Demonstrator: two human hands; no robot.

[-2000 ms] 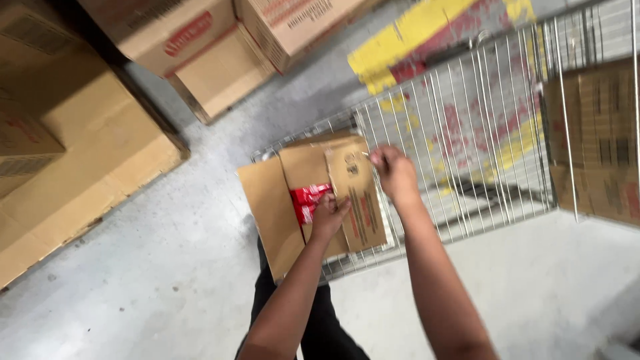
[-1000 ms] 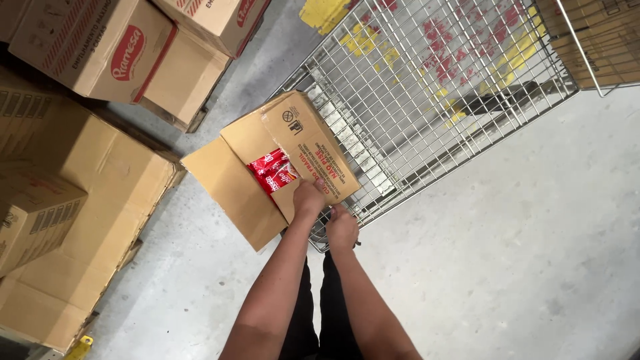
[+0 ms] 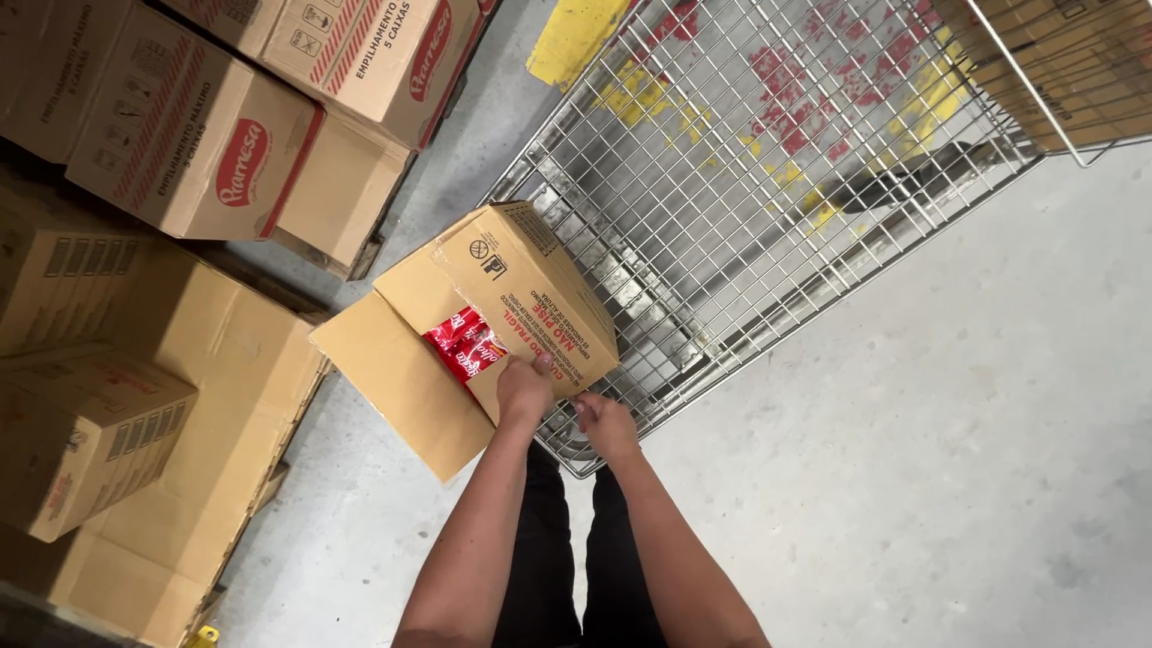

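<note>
A cardboard box (image 3: 562, 301) rests at the near end of a wire mesh cart (image 3: 720, 207), one wide flap (image 3: 409, 387) folded outward to the left. Red printed packets (image 3: 466, 344) show through its opening. My left hand (image 3: 525, 387) lies on the box's printed flap beside the packets, thumb on the cardboard and the other fingers partly hidden. Just to the right, my right hand (image 3: 607, 423) is at the box's near corner with its fingertips curled together; whether they pinch the cardboard cannot be told.
Printed cartons (image 3: 225, 135) are stacked on a pallet at the upper left. Below them a large cardboard tray (image 3: 198, 333) holds smaller boxes (image 3: 99, 432). Another carton (image 3: 1071, 72) stands at the cart's far right end. My legs are close to the cart's near corner.
My right hand was raised at the box's upper right two seconds ago; it has come down to the near corner beside my left hand. The view has turned and shifted.
</note>
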